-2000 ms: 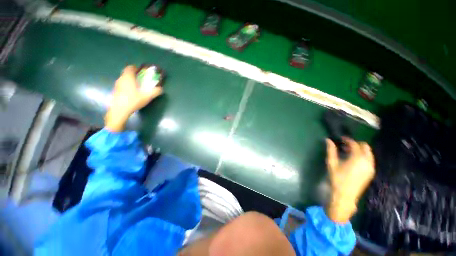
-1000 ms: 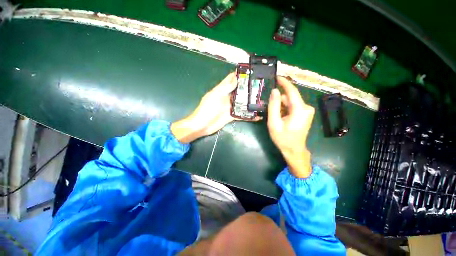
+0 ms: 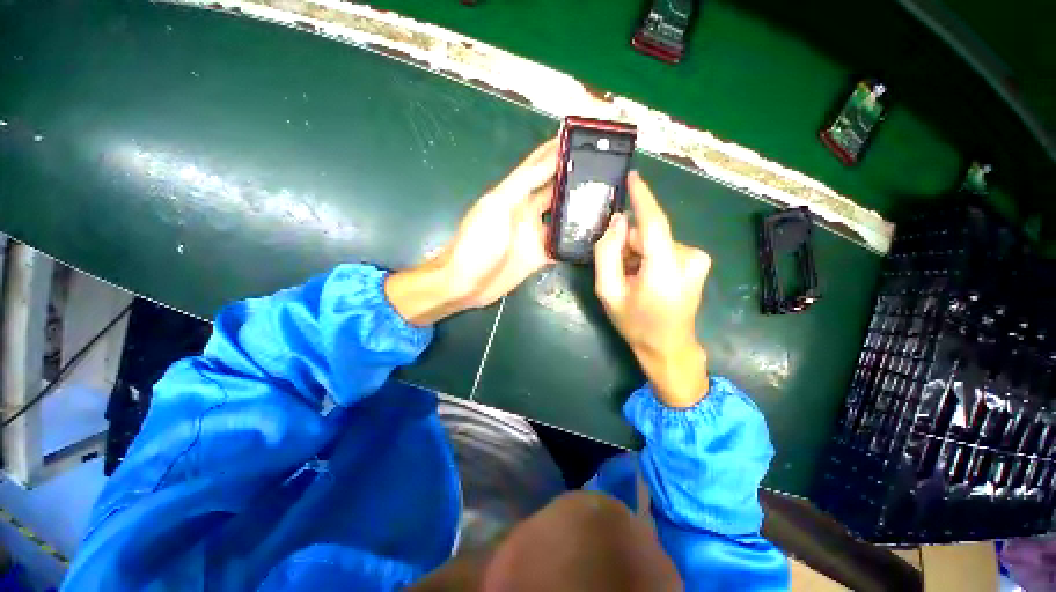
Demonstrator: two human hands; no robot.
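Note:
A handset with a dark red rim (image 3: 558, 191) is held upright over the bench near the pale edge strip. A black middle housing (image 3: 596, 162) lies on its back, within the red rim, with the round camera hole at the top and a pale area in its window. My left hand (image 3: 500, 237) grips the handset's left side. My right hand (image 3: 651, 272) is on its lower right side, thumb and fingers at the edge. A small pile of black housings (image 3: 790, 260) lies on the bench at the right.
Uncovered handsets (image 3: 855, 119) lie spaced on the green conveyor belt (image 3: 764, 87) beyond the chipped white strip (image 3: 741, 162). Stacked glossy black blister trays (image 3: 950, 393) stand at the right. Cardboard (image 3: 961, 569) shows below them at the bottom right.
The black housing has moved left from partly over the handset to lie within its red rim. My right hand has shifted slightly down and left. The view has shifted slightly.

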